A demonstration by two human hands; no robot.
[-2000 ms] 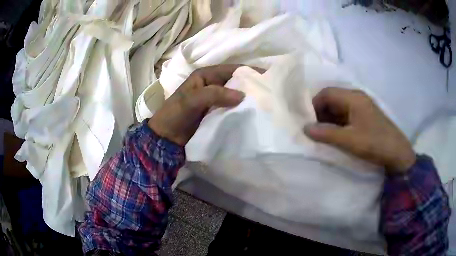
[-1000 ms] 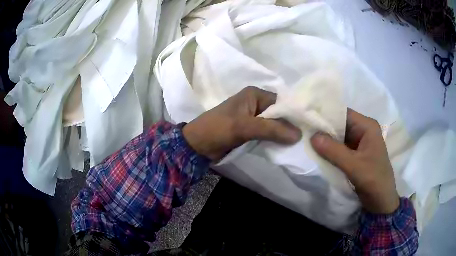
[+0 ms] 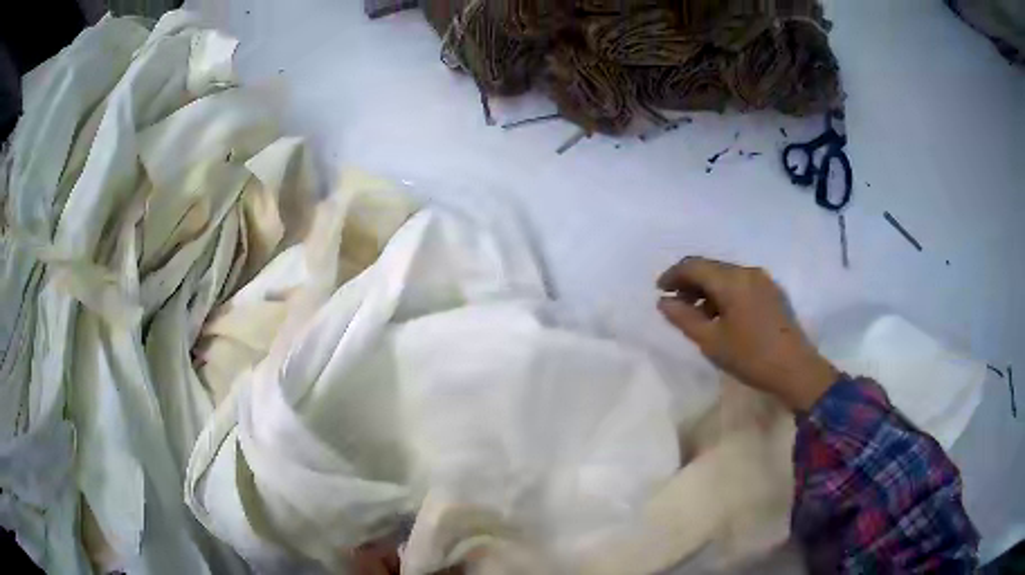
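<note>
A large limp white and cream fabric panel (image 3: 506, 393) lies in loose folds across the middle and runs down to the bottom edge. My right hand (image 3: 719, 315) is above the white tabletop, right of the cloth, fingers curled with a small gap between thumb and fingertips and no cloth seen in them. My left hand (image 3: 377, 556) shows only as a small blurred patch of skin at the bottom edge, mostly covered by cloth; its grip is hidden.
A big fabric pile (image 3: 112, 281) covers the left side. Brown strip bundles (image 3: 641, 56) are heaped at the far side. Black-handled scissors (image 3: 832, 174) lie near them, with dark offcuts (image 3: 903, 230) around. A smaller white panel (image 3: 916, 371) lies at right, partly behind my sleeve.
My hands have parted; both were pinching the cloth together. My right hand has come off it, and my left is now largely under cloth. The view has shifted, showing the brown heap and scissors more fully.
</note>
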